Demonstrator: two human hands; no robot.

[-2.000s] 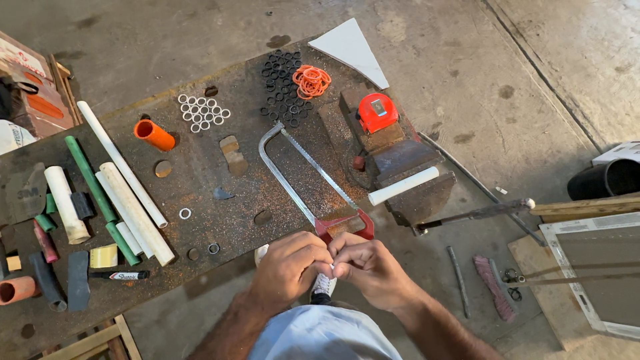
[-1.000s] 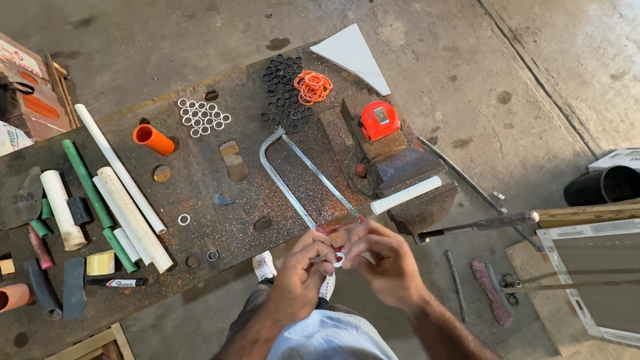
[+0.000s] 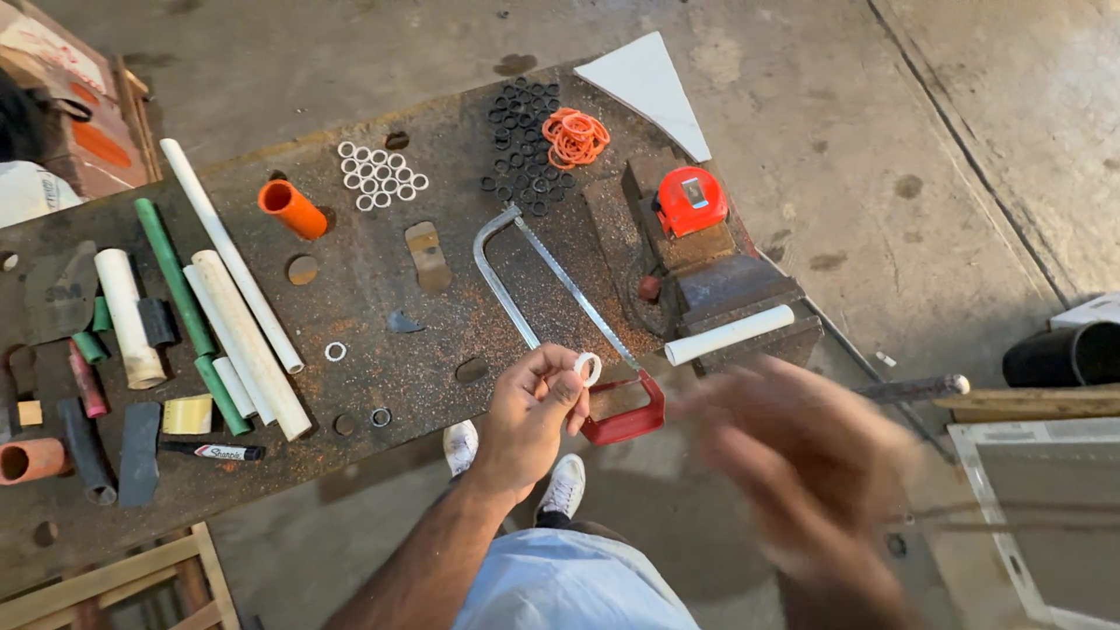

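Between thumb and fingers, my left hand [image 3: 538, 411] holds a cut white plastic ring [image 3: 588, 369] above the red handle of a hacksaw [image 3: 630, 420], which lies on the bench's front edge. My right hand [image 3: 805, 455], blurred, is apart from it at the right, below a bench vise [image 3: 735, 284] with a white plastic pipe [image 3: 729, 335] at its jaws; whether its fingers hold anything cannot be told. White rings [image 3: 381, 175], black rings [image 3: 525, 140] and a heap of orange rings [image 3: 576, 138] lie toward the bench's far side.
A red tape measure [image 3: 691, 201] rests on the vise. An orange pipe piece [image 3: 293, 208], green pipe [image 3: 175, 276], white pipes [image 3: 232, 254] and a black marker [image 3: 213, 451] are on the left. A white triangular sheet [image 3: 652, 92] lies at the far corner.
My hands were together over the hacksaw handle; my right hand has moved away to the right. The ring stays in my left hand.
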